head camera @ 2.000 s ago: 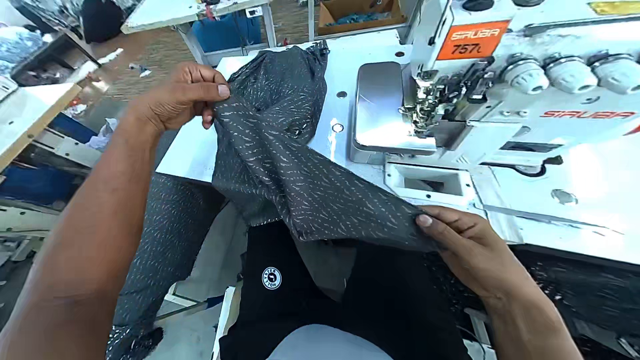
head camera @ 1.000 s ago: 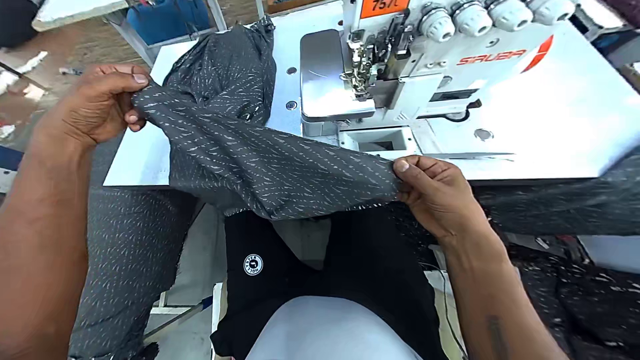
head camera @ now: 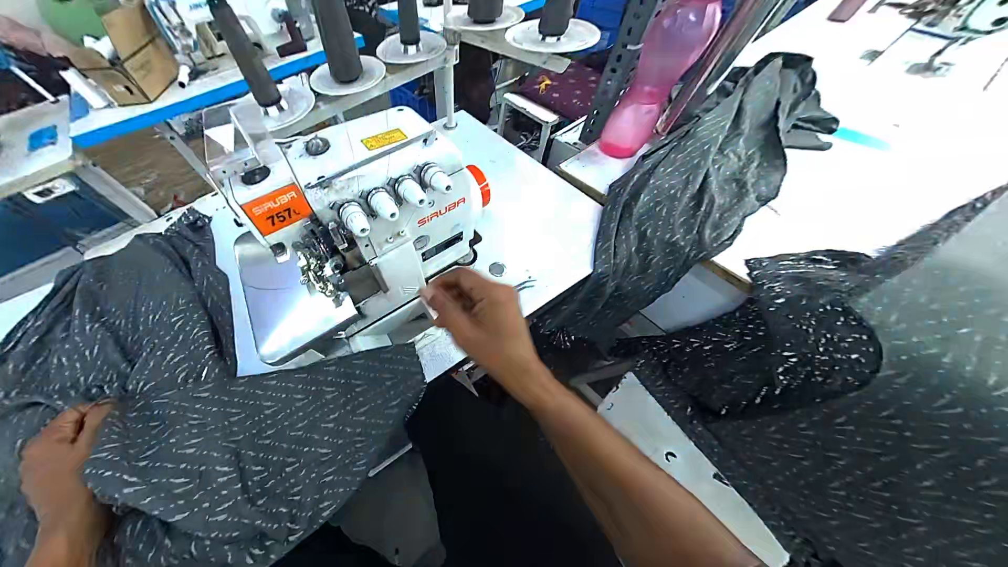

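Note:
Dark grey fabric with white flecks point(head camera: 260, 425) lies over the left part of the white table and hangs over its front edge. My left hand point(head camera: 67, 465) grips a fold of it at the lower left. My right hand point(head camera: 480, 315), a little blurred, is raised off the fabric in front of the Siruba overlock sewing machine point(head camera: 394, 205); its thumb and fingertips are pinched together, and whether they hold something small cannot be told. The metal cloth plate point(head camera: 291, 307) of the machine is bare beside the fabric's edge.
More flecked fabric point(head camera: 677, 189) drapes between the machine table and the white table point(head camera: 850, 189) at the right, with a further dark piece point(head camera: 787, 346) hanging below. Thread cones point(head camera: 339, 47) stand behind the machine. A pink plastic bottle point(head camera: 661, 79) stands at the back right.
My right hand has let go of the fabric edge it held and is now near the machine's front. My left hand is lower on the fabric. The view has swung right.

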